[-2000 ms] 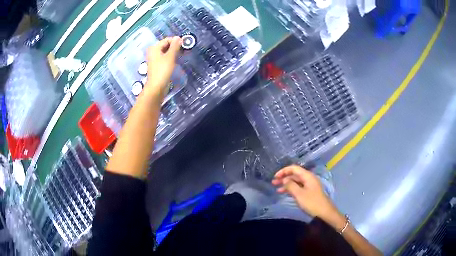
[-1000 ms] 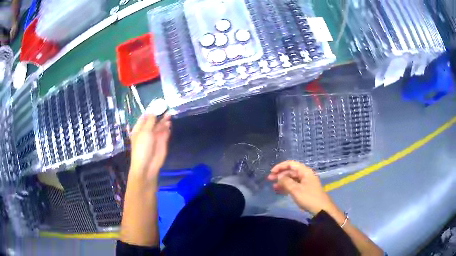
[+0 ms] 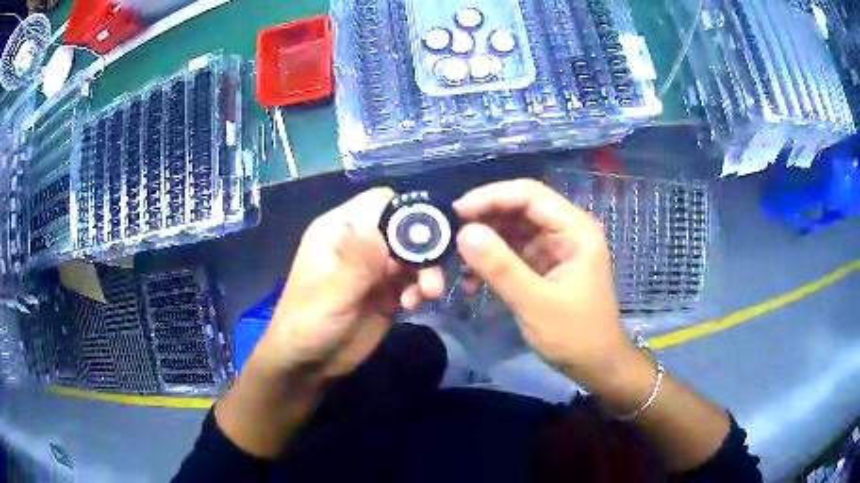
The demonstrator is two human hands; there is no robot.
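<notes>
A round black component (image 3: 419, 233) with a pale ring and pale centre faces up between my two hands, in front of my body and below the bench edge. My left hand (image 3: 344, 274) grips its left side and underside. My right hand (image 3: 542, 269) is at its right side, with thumb and fingertips close to the rim; whether they press on it is hard to tell. A small clear tray of white-faced discs (image 3: 462, 68) lies on a stack of loaded clear trays (image 3: 377, 113) on the green bench.
A red parts bin (image 3: 295, 60) and a pale stick-like tool (image 3: 285, 141) lie left of the stack. Loaded trays (image 3: 156, 151) stand at the left bench edge. More trays (image 3: 660, 245) are on the floor at right, near a yellow line. Blue stools (image 3: 813, 189) stand at right and partly behind my left arm.
My left hand has come from the bench edge to the front of my body with the black component. My right hand has risen to meet it. The view has shifted, so the bench appears higher.
</notes>
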